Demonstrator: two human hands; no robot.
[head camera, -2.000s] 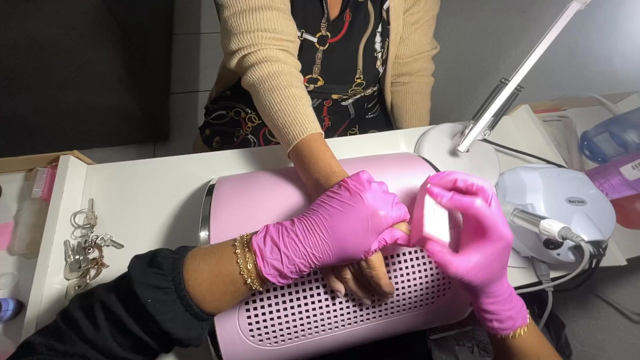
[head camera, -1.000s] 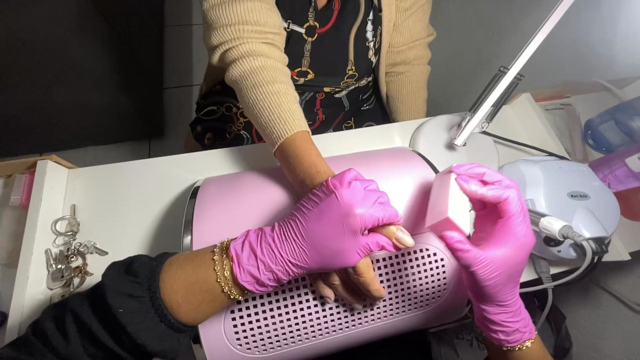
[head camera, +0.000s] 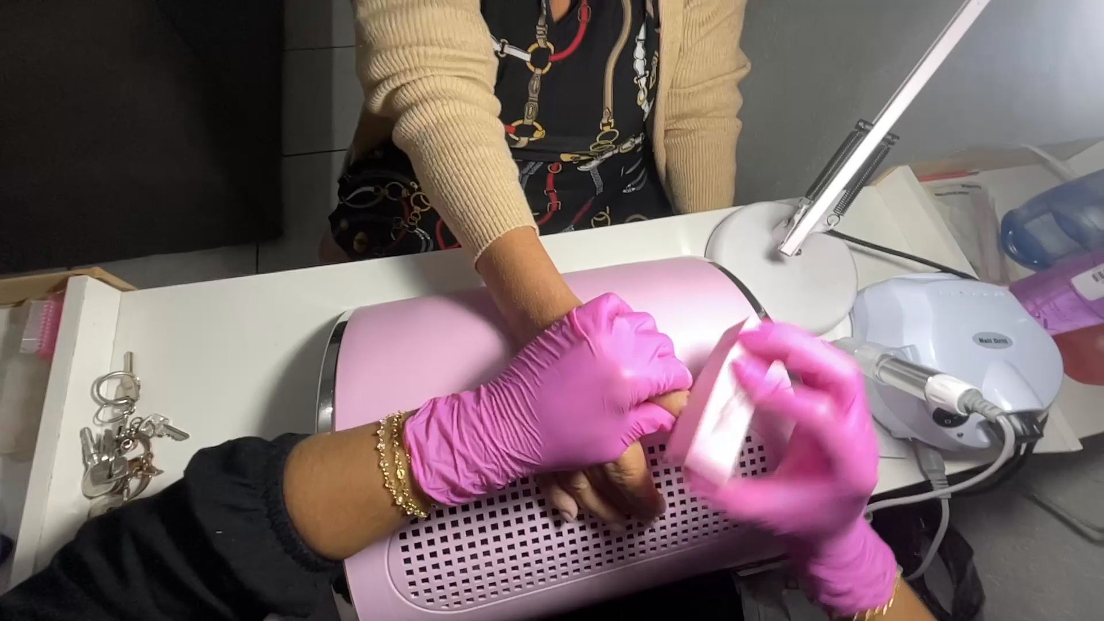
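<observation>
My left hand (head camera: 573, 392), in a pink glove, is closed on a finger of the other person's hand (head camera: 608, 492), whose remaining fingers hang over the perforated grille of a pink nail dust collector (head camera: 414, 358). The person's beige knit sleeve (head camera: 470, 129) ends above the wrist. A pink and white nail buffer block (head camera: 724, 414) is gripped by my right hand (head camera: 802, 423), also gloved in pink and blurred. The block is tilted beside the held fingertip; whether they touch is hidden.
Right of the dust collector stand a lamp base (head camera: 780, 267) and a white nail drill machine (head camera: 957, 354) with its handpiece (head camera: 914, 379) and cables. Bottles (head camera: 1061, 216) lie in a side compartment at right. A bunch of keys (head camera: 121, 448) rests on the white table (head camera: 224, 345) at left.
The buffer block was turned more upright a second ago and now leans over beside the held fingertip. My left hand keeps its hold on the finger.
</observation>
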